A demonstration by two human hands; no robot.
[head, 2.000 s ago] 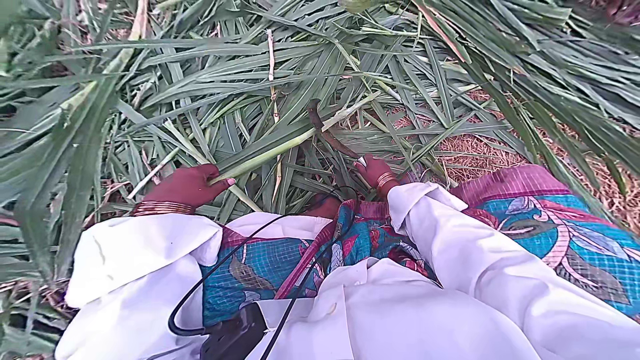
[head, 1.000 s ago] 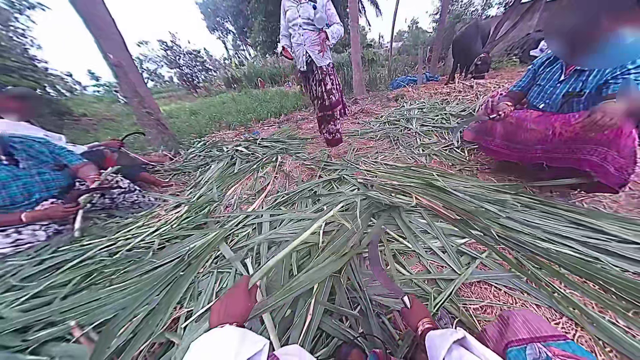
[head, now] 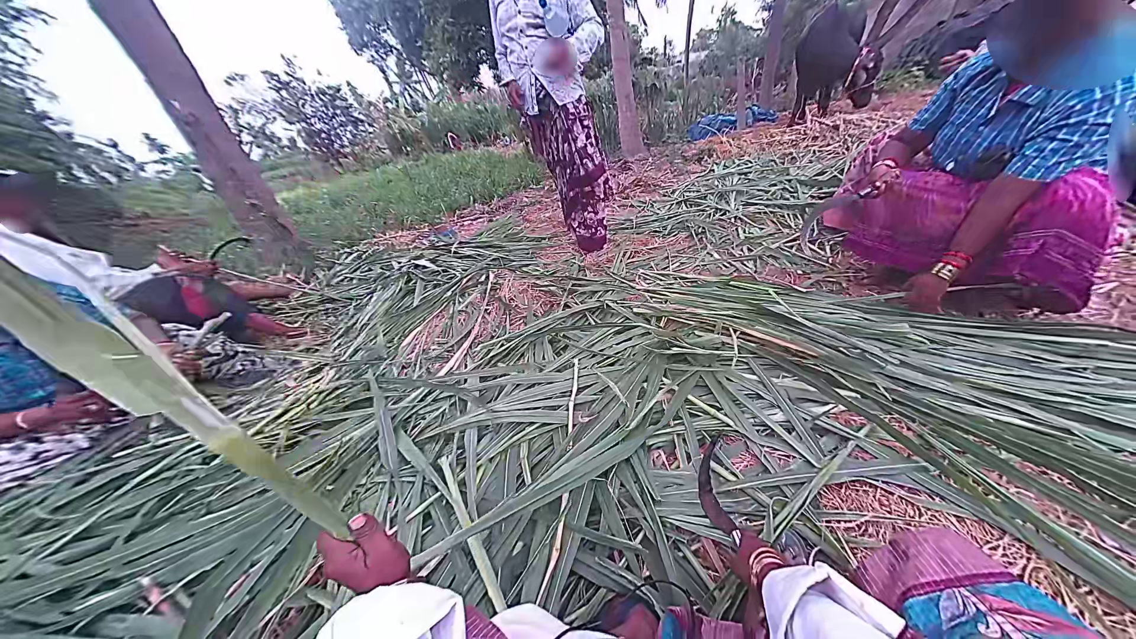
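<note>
My left hand (head: 364, 554) is closed around the lower end of a thick green grass stalk (head: 284, 479), whose broad leaves slant up to the left edge of the view. My right hand (head: 754, 559), with bangles at the wrist, grips a sickle near the bottom. The dark curved sickle blade (head: 712, 488) points up and away from the hand, apart from the stalk. Under and around both hands lie long cut green leaves and stalks (head: 532, 426). The sickle's handle is mostly hidden in my fist.
A crouching person (head: 994, 177) at right holds a sickle. Others sit at the left edge, one sleeve (head: 35, 364) near my stalk's leaves. Someone stands ahead in a patterned skirt (head: 572, 169). Behind are tree trunks (head: 209, 133), a dark animal (head: 830, 58) and a blue sheet (head: 732, 122).
The view has tilted up from my lap. The stalk in my left hand, earlier slanting up to the right toward the sickle, now slants up to the left, away from the blade.
</note>
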